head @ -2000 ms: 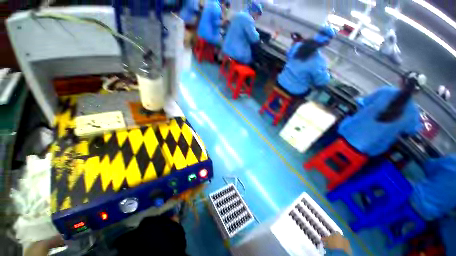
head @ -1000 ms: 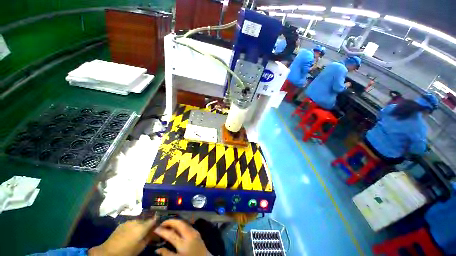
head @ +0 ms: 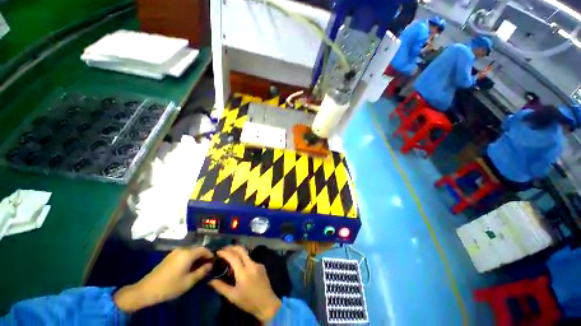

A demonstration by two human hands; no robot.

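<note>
My left hand (head: 169, 275) and my right hand (head: 245, 280) are together over my lap, low in the middle. Between their fingertips they hold a small black round part (head: 220, 269), partly hidden by the fingers. The pneumatic press stands beyond them, with its striped bed (head: 274, 181) and dark blue control panel (head: 293, 230). The pale press head (head: 330, 116) hangs by the orange-brown fixture (head: 311, 141) at the right of the metal plate (head: 280, 114).
A clear blister tray of black round parts (head: 89, 137) lies on the green bench (head: 57, 255). White wipes (head: 169, 191) are heaped beside the press. A white parts tray (head: 344, 290) is low at right. Workers in blue sit by red stools (head: 423, 137).
My right hand was at the white parts tray two seconds ago and is now beside my left hand. Since one second ago, the view has tilted down and the black part shows more clearly between my hands.
</note>
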